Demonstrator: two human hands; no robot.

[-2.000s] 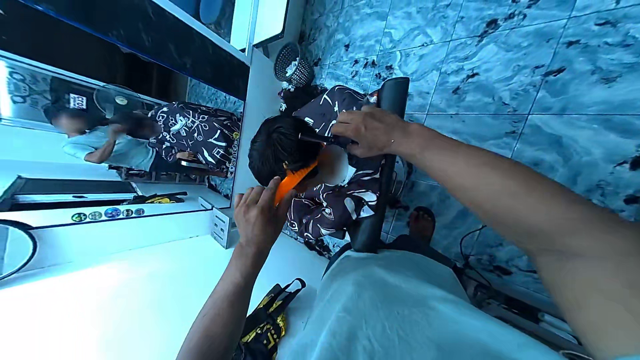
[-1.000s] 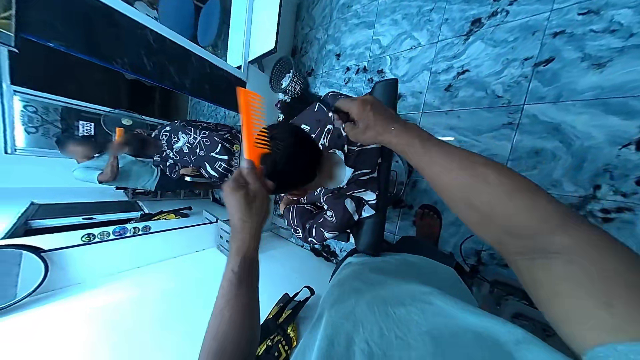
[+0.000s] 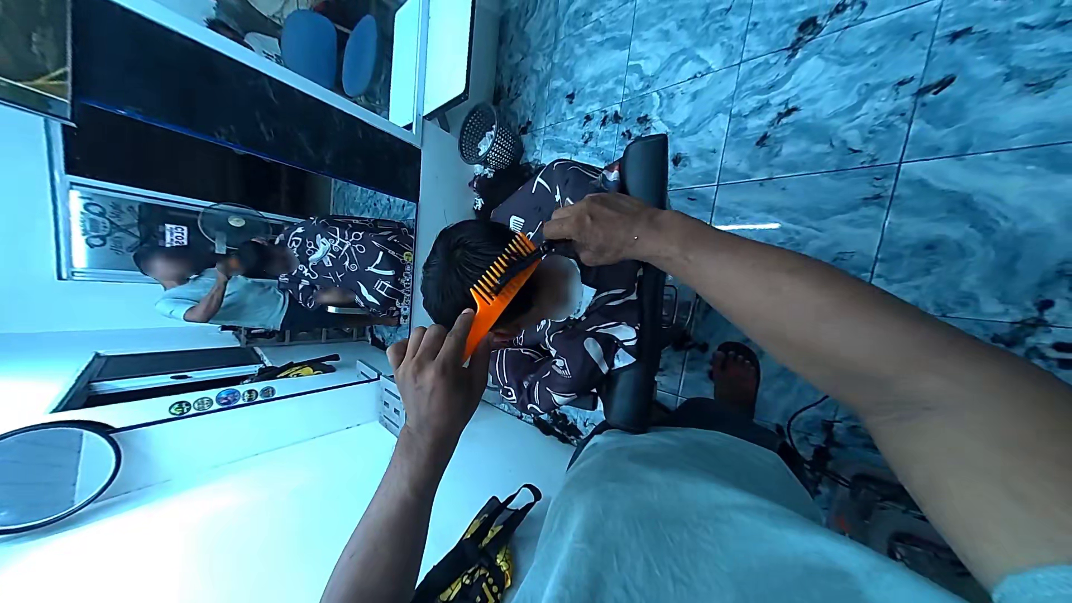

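An orange hair comb (image 3: pixel 496 303) lies against the dark hair (image 3: pixel 459 270) of a seated person, its teeth toward the upper left. My left hand (image 3: pixel 440 368) grips the comb's lower end. Close beside the comb's upper end, my right hand (image 3: pixel 599 228) holds a dark, thin tool (image 3: pixel 548 249), mostly hidden by the fingers; its kind cannot be told. The seated person wears a dark barber cape (image 3: pixel 557 368) printed with white tools, with a white strip (image 3: pixel 584 300) at the neck.
The padded black chair back (image 3: pixel 643 285) stands between me and the seated person. A wall mirror (image 3: pixel 243 268) and white counter (image 3: pixel 251 494) are at left, a mesh basket (image 3: pixel 502 149) beyond. A black-and-yellow bag (image 3: pixel 481 553) lies below. Cut hair dots the tiled floor (image 3: pixel 804 226).
One second ago the comb stood raised to the left of the head; now it lies on the hair. My right hand has moved down toward the comb, still holding the dark tool.
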